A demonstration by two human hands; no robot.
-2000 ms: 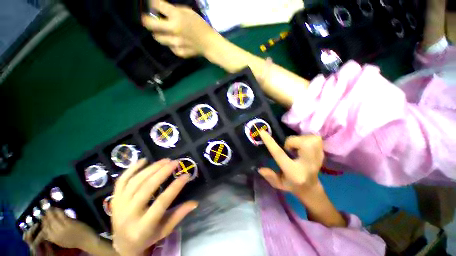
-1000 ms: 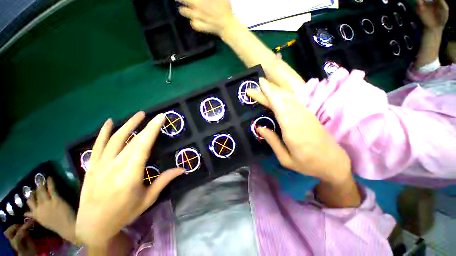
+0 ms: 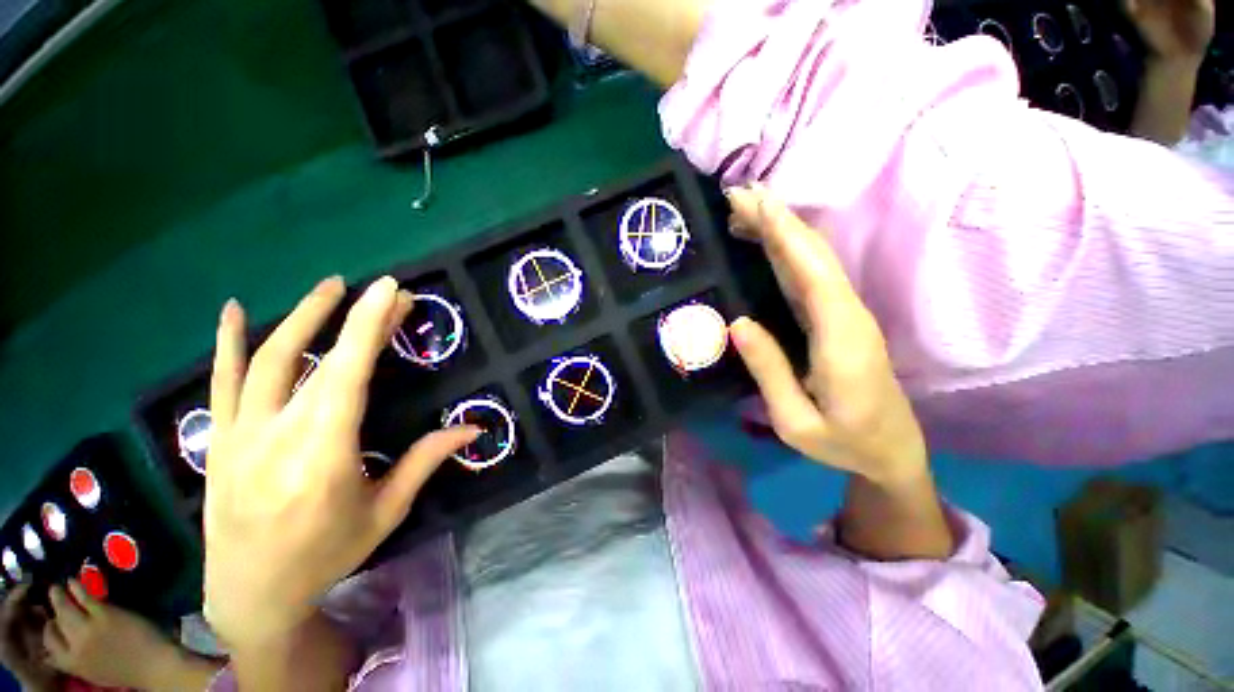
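A black compartment tray (image 3: pixel 616 284) lies tilted in front of me, with round watch heads in its pockets. Several show crossed lines, such as the watch head with a yellow X (image 3: pixel 579 389). One watch head at the near right (image 3: pixel 693 337) is lit pale pinkish white. My left hand (image 3: pixel 305 460) is spread over the tray's left part, thumb at a near-row watch head (image 3: pixel 481 433) and a fingertip by a far-row one (image 3: pixel 428 329); it hides other pockets. My right hand (image 3: pixel 832 358) is open at the tray's right end, thumb tip beside the pale screen, holding nothing.
An empty-pocketed black tray (image 3: pixel 453 75) lies at the back, with a thin white cord (image 3: pixel 428 169) at its edge. A neighbour's pink sleeve (image 3: pixel 934 203) reaches across at right. Another tray (image 3: pixel 129 521) with red and white discs and a person's hand (image 3: pixel 102 642) are at lower left.
The near-right screen has turned from dark to pale, and two screens by my left hand have lost their crosses. My right fingers have left the far-right watch head. The neighbour's arm has moved further across.
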